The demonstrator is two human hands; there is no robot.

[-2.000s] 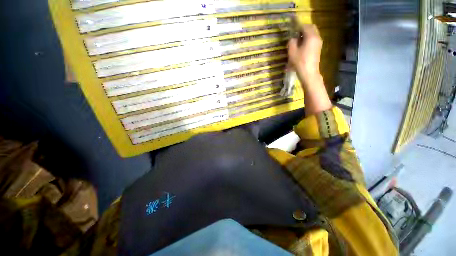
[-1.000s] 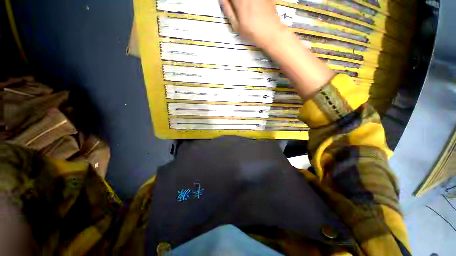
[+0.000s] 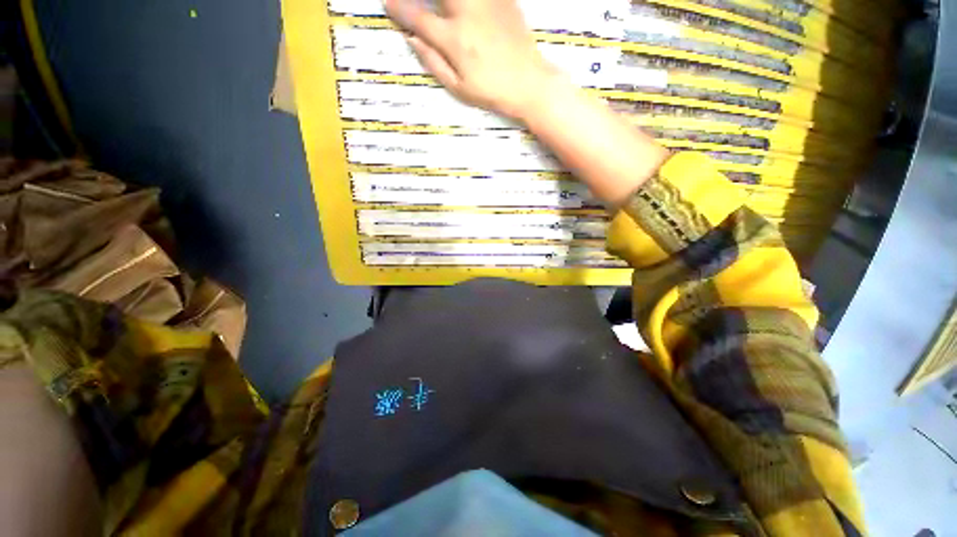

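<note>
The yellow template board point(image 3: 320, 178) lies in front of me, its top cut off by the picture's edge. White zippers point(image 3: 451, 192) fill the left part of its slots. Grey slots point(image 3: 724, 126) show at the right. My right hand point(image 3: 472, 47) reaches over the upper zippers, fingers apart and pointing left, nothing visibly held. It hides parts of the strips under it, and its upper side meets the picture's top edge. At the lower left edge, blurred skin of my left hand or forearm point(image 3: 37, 451) shows; no fingers can be made out.
Stacked brown goods point(image 3: 89, 246) lie at the left beside a dark floor with a yellow line. A dark apron point(image 3: 504, 367) covers my lap, just below the board. A grey metal table point(image 3: 892, 273) stands at the right, with another yellow slotted board point(image 3: 934, 351) at the far right edge.
The view has turned right since the oldest frame. My right hand has moved from the board's right part to the left over the white zippers. Blurred skin has come in at the left edge.
</note>
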